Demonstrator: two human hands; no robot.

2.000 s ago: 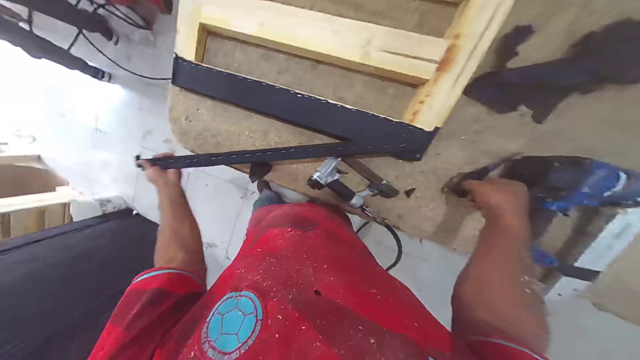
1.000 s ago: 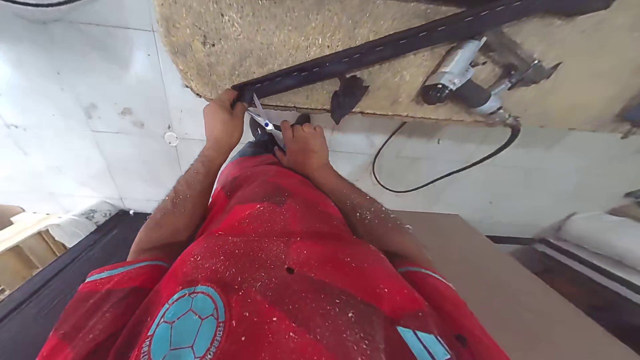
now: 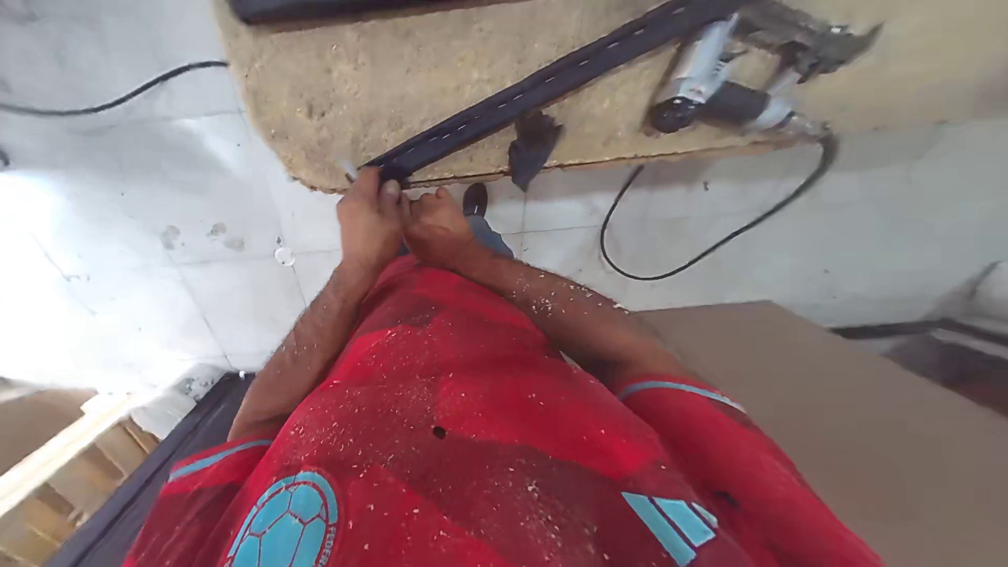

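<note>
A long dark fabric strip with light stitches [image 3: 512,98] runs diagonally over the worn board tabletop. My left hand [image 3: 370,216] grips its near end at the table's edge. Right beside it, touching, is my right hand [image 3: 437,224] with its fingers curled; the scissors are mostly hidden by the hands, and only a small pale tip [image 3: 349,169] shows past my left fingers. A pneumatic staple gun [image 3: 709,87] lies on the table to the right of the strip. Between them a dark fabric scrap [image 3: 535,146] hangs over the edge.
The tabletop [image 3: 315,94] has a rounded corner at left. A black air hose [image 3: 677,272] loops below the staple gun, and another cable [image 3: 142,94] crosses the tiled floor. A brown panel [image 3: 827,425] stands at lower right, a wooden frame [image 3: 79,449] at lower left.
My right hand has come from the blue tool at the right to beside my left hand. One second ago it held scissors at the strip's end; now they are mostly hidden.
</note>
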